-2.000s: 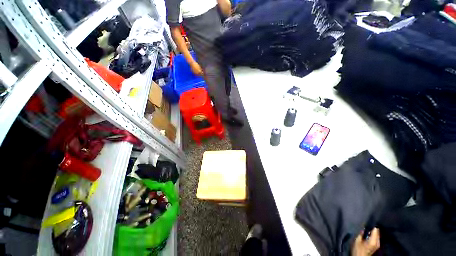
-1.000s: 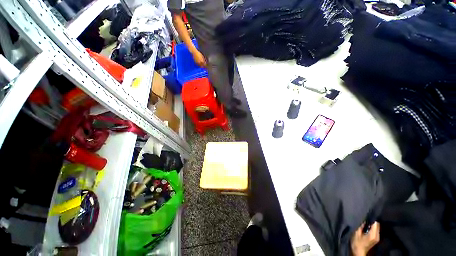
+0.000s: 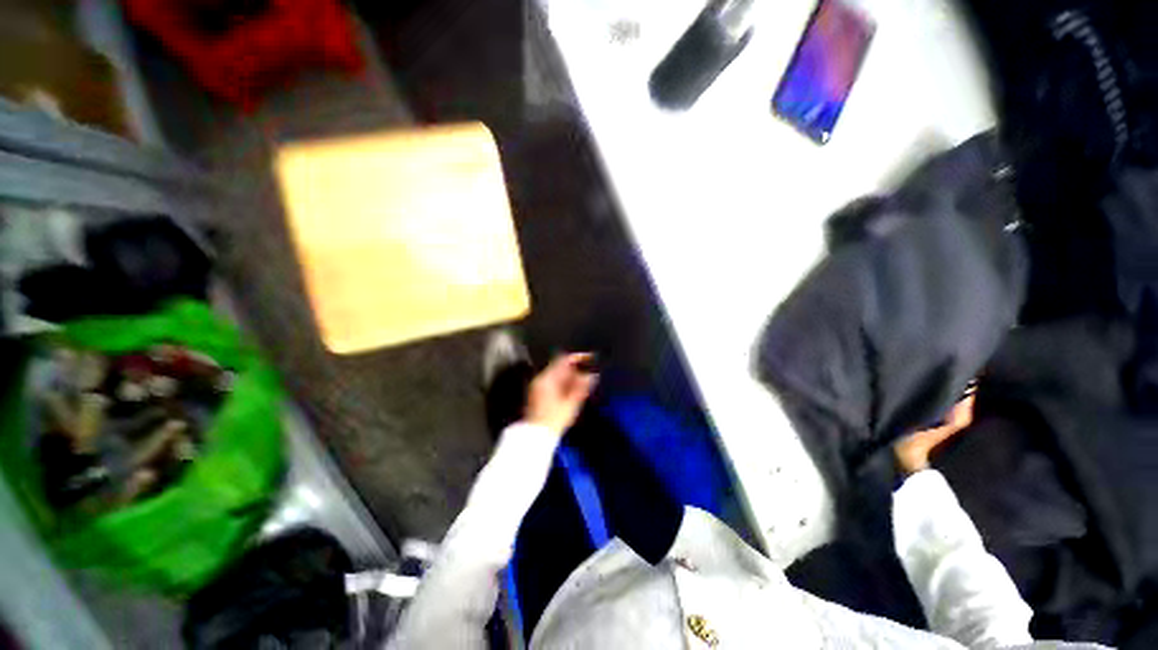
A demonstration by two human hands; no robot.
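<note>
A dark grey garment (image 3: 889, 324) lies bunched on the white table (image 3: 711, 216), with small light dots near its upper right edge. My right hand (image 3: 937, 434) is at its lower right side, fingers bent against dark cloth; a small dark thing shows at the fingertips, too blurred to name. My left hand (image 3: 559, 391) is off the table, above the floor in front of my body, fingers curled. A small dark spot shows at its fingertips; I cannot tell if it holds anything.
A lit smartphone (image 3: 825, 70) and a dark thread spool (image 3: 698, 57) lie on the table. More dark garments (image 3: 1079, 419) line the right side. A pale wooden stool (image 3: 400, 235) stands on the floor left of the table. A green bag (image 3: 229, 470) of spools is at the left.
The view has tilted down and come closer, so the other person and far table piles are out of view. My left hand and both my sleeves now show. My right hand remains at the dark garment.
</note>
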